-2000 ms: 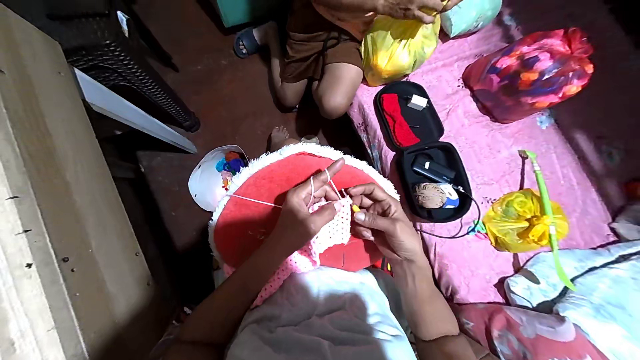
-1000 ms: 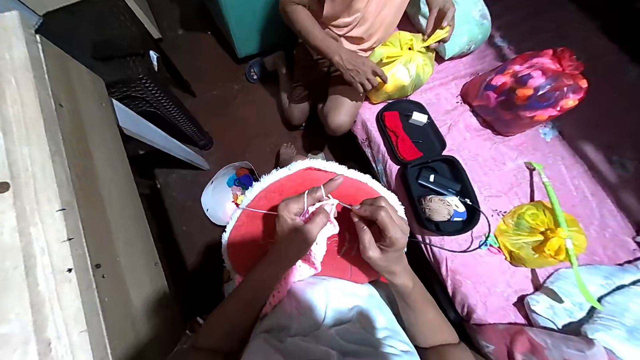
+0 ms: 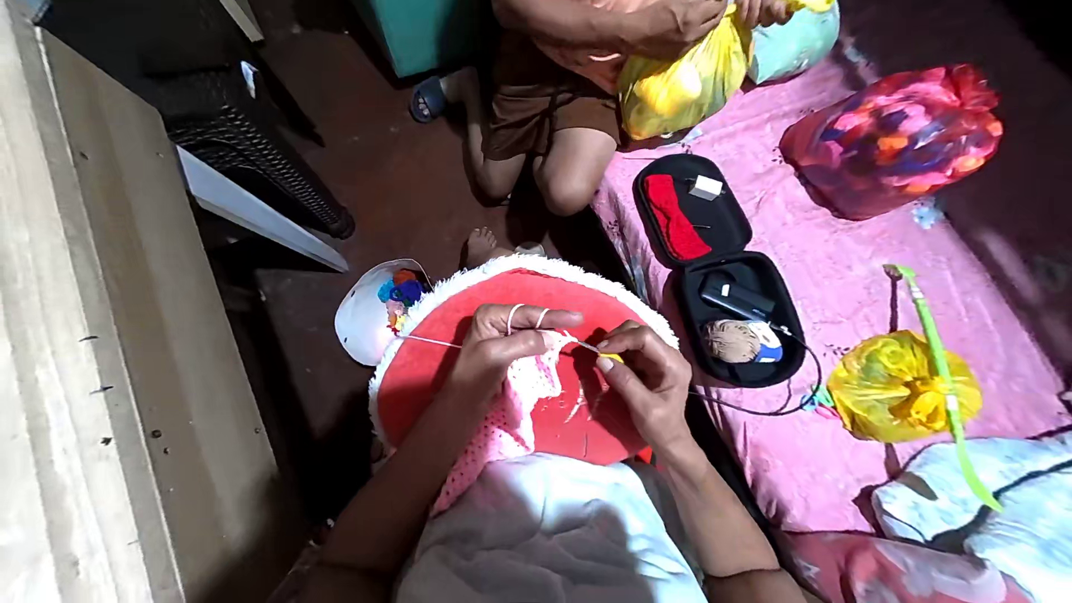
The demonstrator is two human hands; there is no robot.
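Observation:
My left hand (image 3: 502, 339) pinches the top edge of a pink and white crocheted piece (image 3: 502, 423), with white yarn (image 3: 429, 341) looped round its raised forefinger and running off to the left. My right hand (image 3: 649, 373) grips a crochet hook (image 3: 610, 357) with a yellow handle, its thin metal shaft pointing left to the edge of the work. Both hands are over a round red cushion (image 3: 419, 381) with a fluffy white rim. The lower part of the crocheted piece hangs toward my lap.
A white container (image 3: 356, 327) with coloured yarn stands left of the cushion. On the pink bedding (image 3: 783, 452) at right lie an open black case (image 3: 741, 373), a yellow bag (image 3: 888, 389), a green strap (image 3: 938, 360) and a red bag (image 3: 896, 142). Another person (image 3: 578, 159) handles a yellow bag. Wooden boards (image 3: 142, 335) edge the left.
My left forefinger now points right, where it pointed more upward before. The other person's hands have moved up with the yellow bag's top since one second ago.

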